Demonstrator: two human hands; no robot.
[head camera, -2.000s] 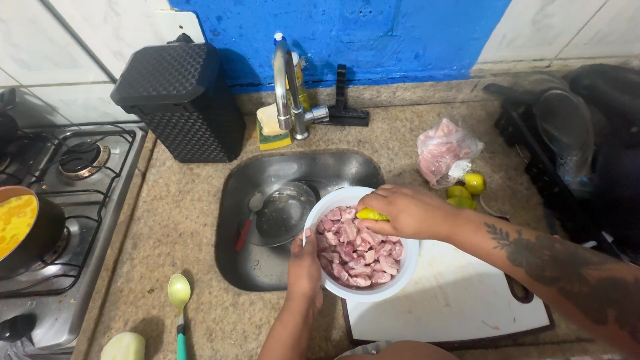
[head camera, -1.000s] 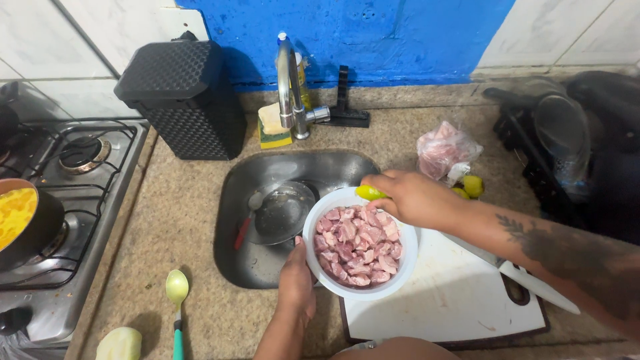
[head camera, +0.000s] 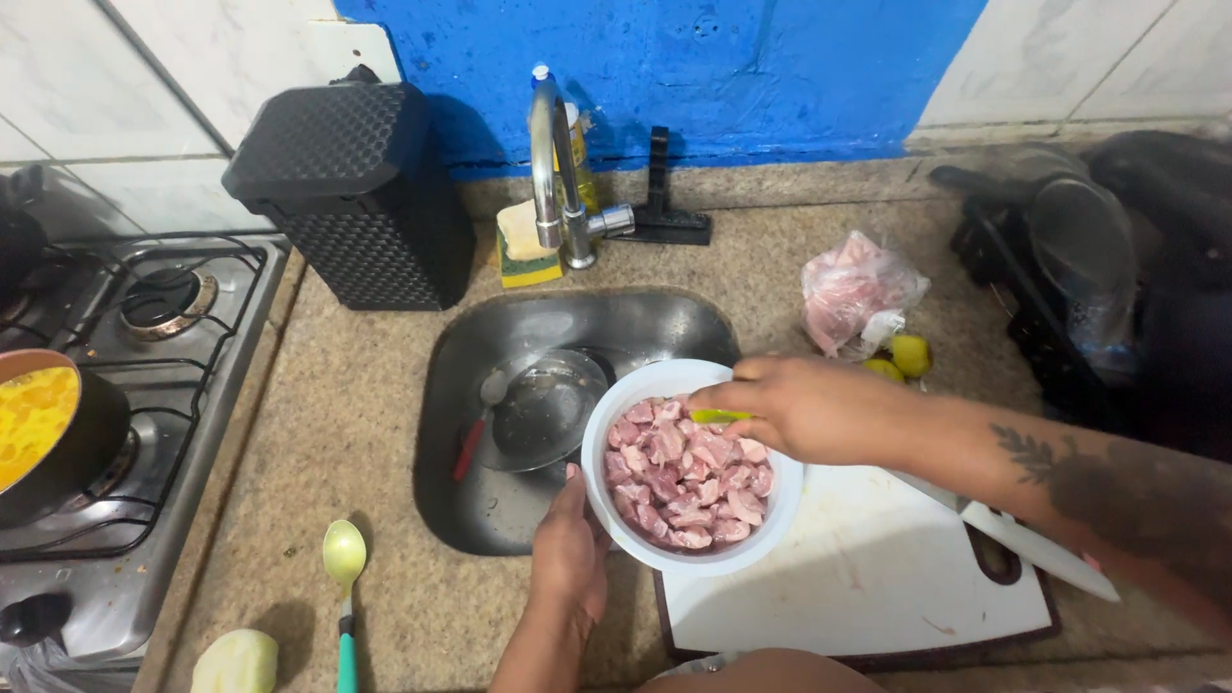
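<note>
A white bowl [head camera: 791,500] full of raw meat pieces [head camera: 688,476] stands between the sink and a white cutting board [head camera: 866,577]. My left hand [head camera: 570,553] is against the bowl's left side, its thumb near the rim. Over the bowl's upper right part, my right hand [head camera: 784,404] grips a piece of lime [head camera: 720,416] in its fingertips, just above the meat. A knife with a white handle [head camera: 1039,551] lies across the board's right end, its blade partly hidden under my right forearm. More limes [head camera: 910,355] lie beyond that forearm, beside a plastic bag of meat [head camera: 857,289].
The steel sink [head camera: 462,366] holds a metal pan [head camera: 549,409] and a red-handled spoon [head camera: 469,450]. A faucet [head camera: 553,164], a sponge [head camera: 527,255] and a black bin [head camera: 371,221] stand behind. Left are a stove [head camera: 173,385] and a green-handled spoon [head camera: 346,597]; right, a dark dish rack [head camera: 1020,289].
My right hand, with the lime piece, was at the bowl's upper rim one second ago and is now lower, over the meat. My left hand stays at the bowl's side.
</note>
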